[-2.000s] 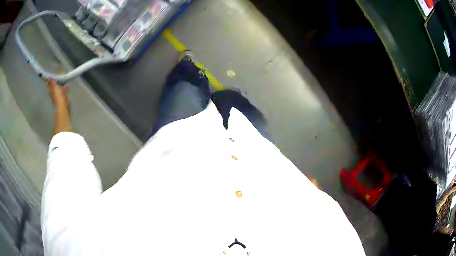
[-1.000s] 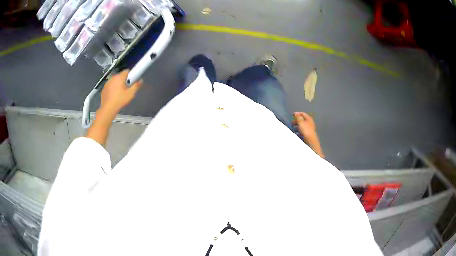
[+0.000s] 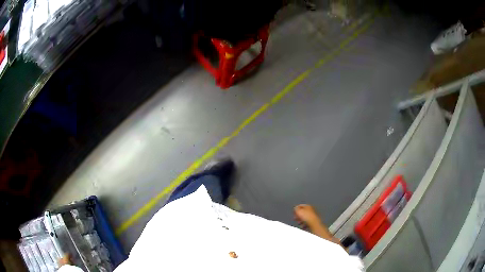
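The trolley's blue edge (image 3: 106, 226) shows at the lower left. Plastic trays with pale bagged pieces (image 3: 40, 252) are piled on it, and its pale tube handle (image 3: 53, 229) crosses in front of them. My left hand (image 3: 65, 260) is small and partly hidden near the bottom edge; its fingers are round the handle. My right hand (image 3: 306, 214) hangs low to the right of my white coat, blurred, with fingers curled and no object visible in it.
A red plastic stool (image 3: 226, 61) stands ahead by the dark bench area. A yellow line (image 3: 260, 110) crosses the grey floor. Curved pale shelf edges (image 3: 409, 143) with a red bin (image 3: 380, 215) are at right. Stacked trays (image 3: 64, 32) lie on the bench top left.
The view has swung round to the right. The trolley has moved from upper left to lower left in the picture, my left hand still on its handle. The red stool now shows at top centre.
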